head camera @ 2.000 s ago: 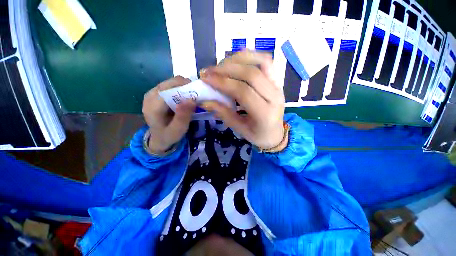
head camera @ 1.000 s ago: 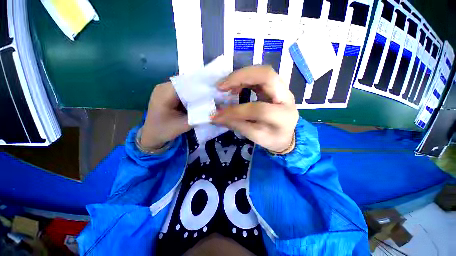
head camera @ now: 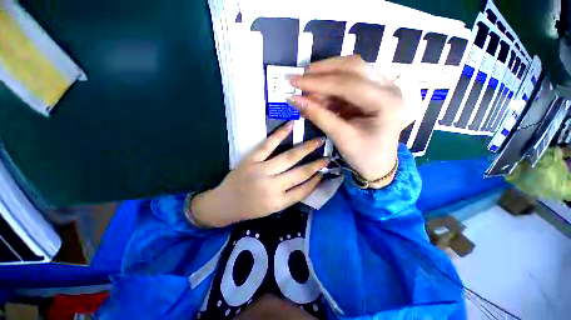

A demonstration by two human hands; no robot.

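Observation:
A printed label (head camera: 283,94), white with a blue band, lies across the leftmost black die-cut strip (head camera: 280,39) on the white backing sheet (head camera: 246,94). My right hand (head camera: 354,106) is over the sheet, thumb and forefinger tips at the label's right edge. My left hand (head camera: 269,179) lies with fingers spread on the lower part of the strips, just below the label. A white slip (head camera: 324,192) shows beneath its fingers; I cannot tell if it is held. Strips farther right carry labels, partly hidden by my right hand.
A yellow-and-white piece (head camera: 31,59) lies at the table's left. A sheet stack (head camera: 25,215) is at lower left. A finished sheet (head camera: 479,78) with a blue row and a narrow label sheet (head camera: 514,106) are at the right. Cardboard boxes (head camera: 452,236) sit on the floor.
My hands have parted from the folded white paper they held together. The left now rests on the sheet, the right is at a label on the leftmost strip. The view has shifted.

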